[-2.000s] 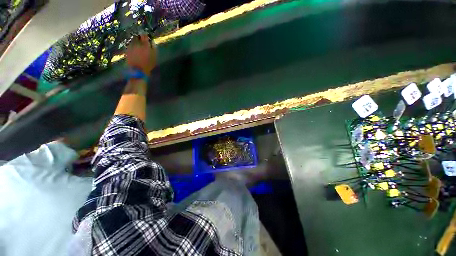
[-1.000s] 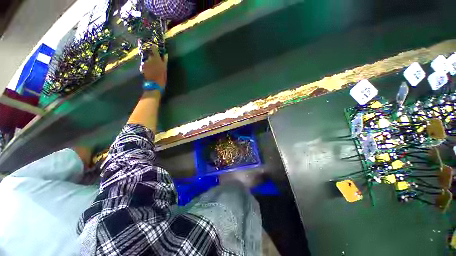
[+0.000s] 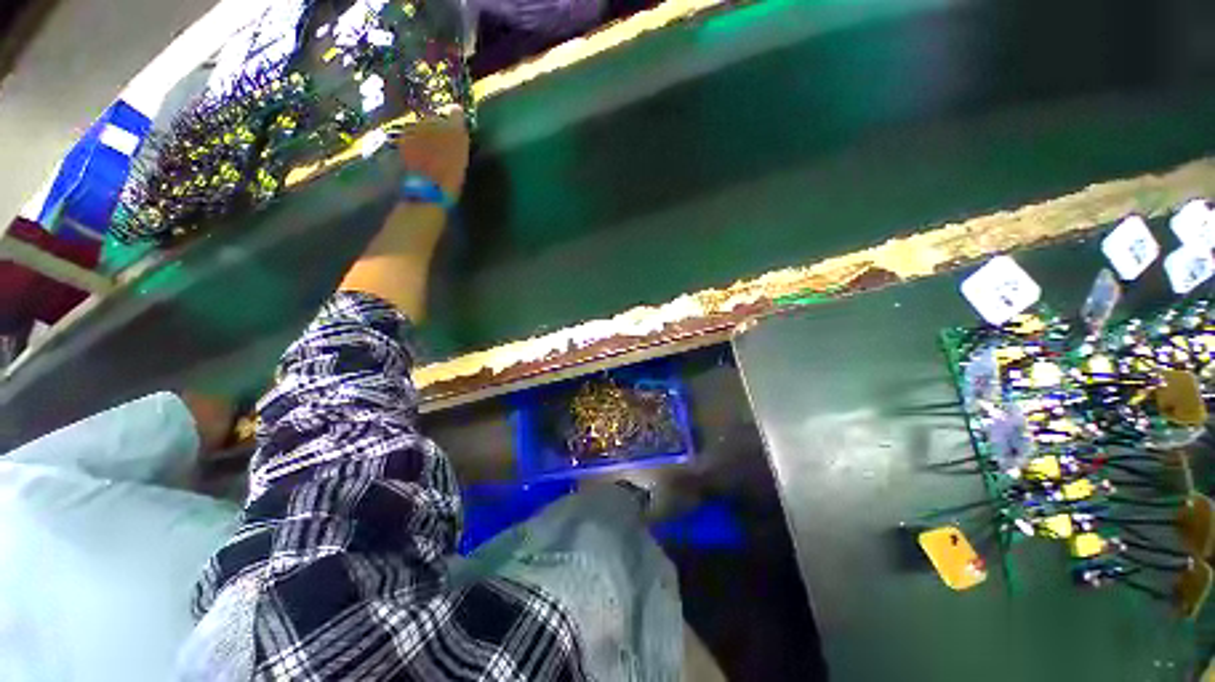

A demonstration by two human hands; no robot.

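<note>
My left hand (image 3: 434, 149), in a plaid sleeve with a blue wristband, reaches across the conveyor. Its fingers are closed at the near edge of a PCB panel (image 3: 433, 88) with small yellow parts; the fingertips are blurred and partly hidden. More wired boards (image 3: 220, 160) with yellow parts and black leads lie to its left. My right hand is not in view.
A dark green conveyor (image 3: 666, 200) with worn yellowish edges crosses the view. Wired boards with white square tags (image 3: 1001, 289) and a yellow-tan end piece (image 3: 951, 557) lie on the right bench. A blue bin (image 3: 533, 440) of small parts sits below. Another person's pale sleeve (image 3: 113, 446) is at left.
My left hand has moved right and slightly down from its earliest position. The panel at its fingers now shows more fully, with white and yellow parts visible beyond the hand.
</note>
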